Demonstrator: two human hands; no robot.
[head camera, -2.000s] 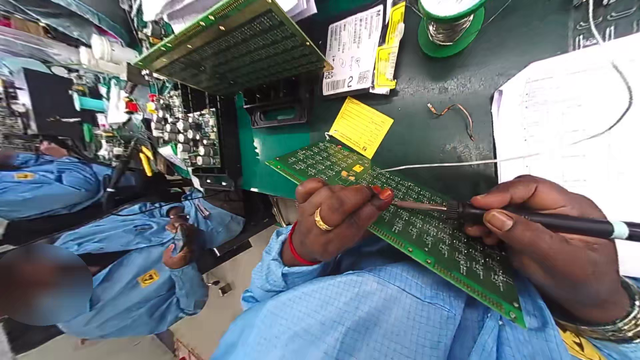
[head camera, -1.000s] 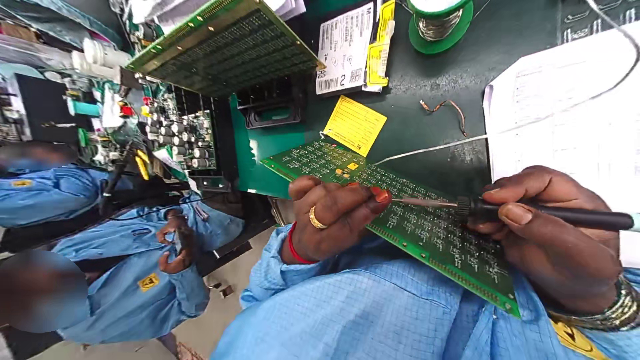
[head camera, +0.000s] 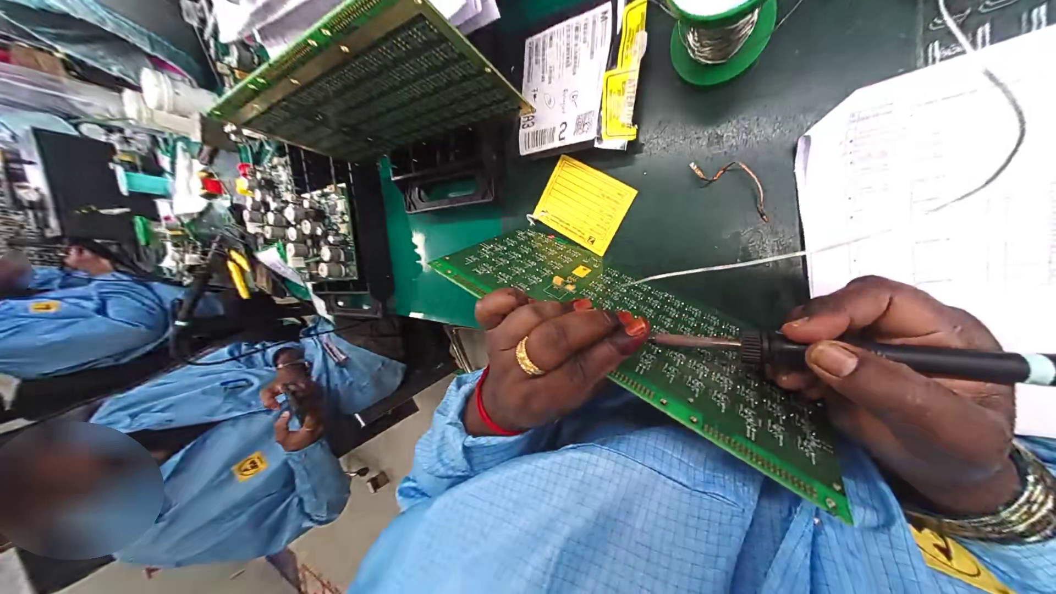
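My right hand (head camera: 899, 388) is shut on the black handle of a soldering iron (head camera: 949, 361), whose metal shaft points left over a green circuit board (head camera: 718, 396). The iron's tip meets the fingertips of my left hand (head camera: 561, 359), which are pinched together above the board; whatever lies between them is too small or hidden to tell. A thin white wire (head camera: 726, 266) runs from the right to the board's upper side near my left hand. The board lies tilted across the bench edge and against my blue coat. A yellow tag (head camera: 586, 205) is at its far corner.
Behind stands another circuit board (head camera: 371, 82) on a black rack (head camera: 450, 186). A labelled packet (head camera: 568, 82), a solder wire spool (head camera: 718, 41), a braid scrap (head camera: 734, 177) and paper sheets (head camera: 932, 148) lie on the bench. Co-workers in blue coats sit at left, near component-filled boards (head camera: 301, 231).
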